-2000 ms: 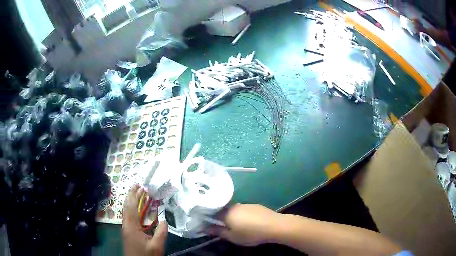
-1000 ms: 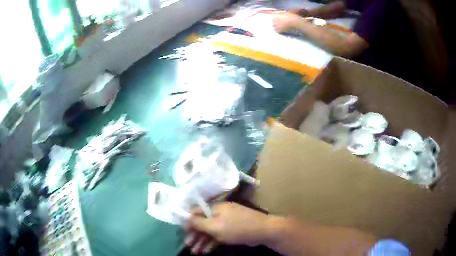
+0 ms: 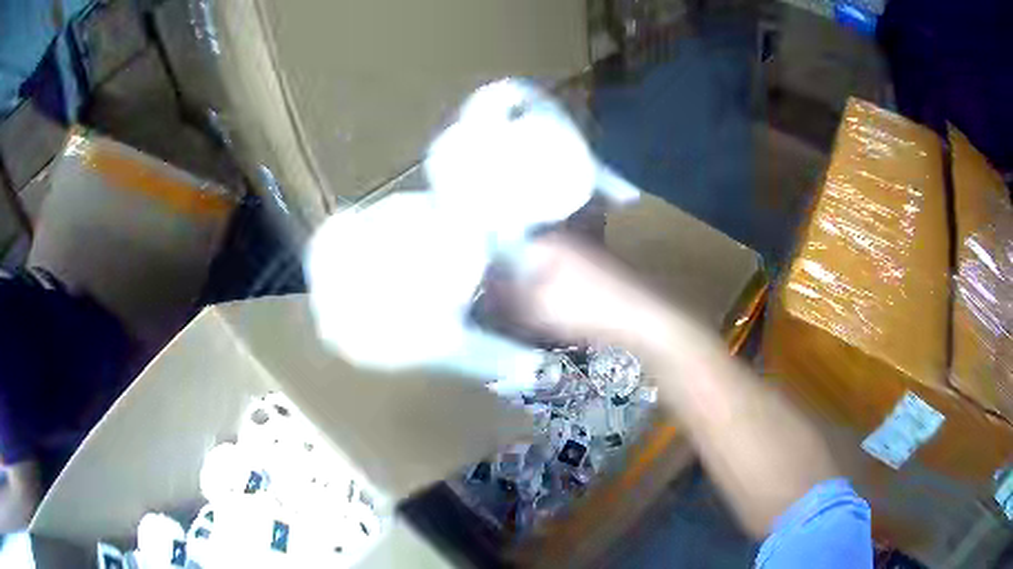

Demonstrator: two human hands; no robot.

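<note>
My right hand point(image 3: 550, 287) is shut on a white device housing point(image 3: 405, 272), blurred and overexposed, with a second rounded white part point(image 3: 511, 161) above it. Short white sticks project from them. I cannot tell whether they are one piece or several. The hand holds them above open cartons. A blue sleeve cuff shows on my right arm. My left hand is not in view.
An open carton point(image 3: 144, 417) at lower left holds white housings point(image 3: 289, 478). A second open carton point(image 3: 628, 489) holds clear-wrapped parts point(image 3: 572, 445). A film-wrapped carton point(image 3: 866, 256) stands at right. Another person's dark clothing point(image 3: 67, 367) shows at the left edge.
The view has turned right, away from the green bench to the cartons. My right hand has carried the white housing over there. My left hand has left the picture since the oldest frame.
</note>
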